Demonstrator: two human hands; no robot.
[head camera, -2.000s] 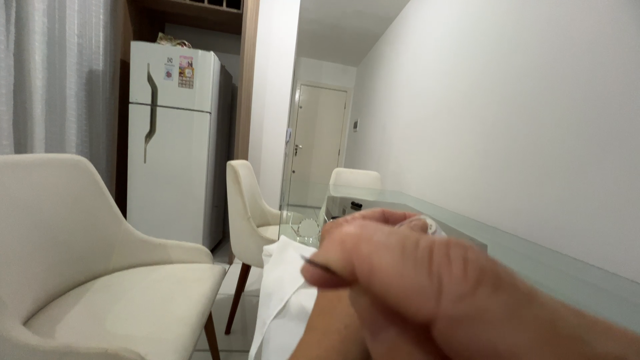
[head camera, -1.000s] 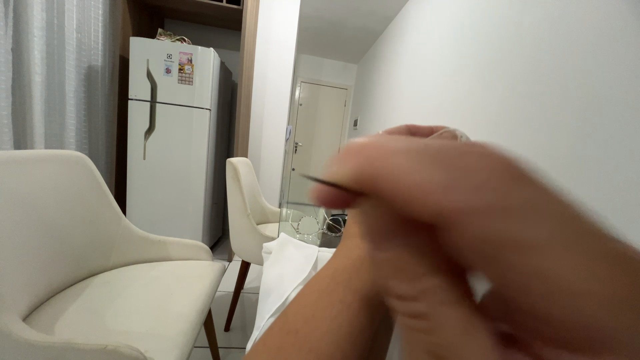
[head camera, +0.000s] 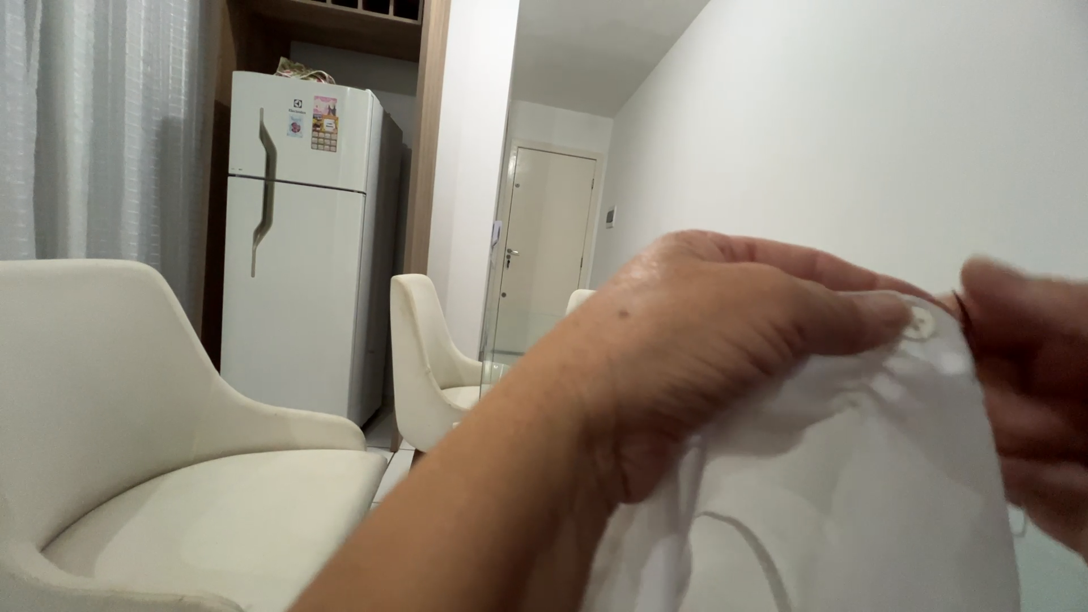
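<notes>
My left hand (head camera: 722, 314) pinches the upper edge of a white cloth (head camera: 858, 476), its thumb touching a small white button (head camera: 919, 324). The cloth hangs down below the hand in soft folds. At the right edge of the view, my right hand (head camera: 1028, 357) is blurred and partly cut off. Its fingertips are close together at the cloth's edge, just right of the button. A short dark, thin thing, like a needle, shows at those fingertips; its ends are hard to make out.
A cream upholstered chair (head camera: 212, 501) stands near on the left, a second chair (head camera: 425, 357) behind it. Farther back are a white refrigerator (head camera: 293, 297), a grey-white curtain (head camera: 110, 127) and a closed door (head camera: 548, 229). A white wall (head camera: 850, 127) runs along the right.
My right hand, earlier in front with a thin dark needle-like thing, has moved to the right edge. My left hand and the buttoned cloth edge now show plainly.
</notes>
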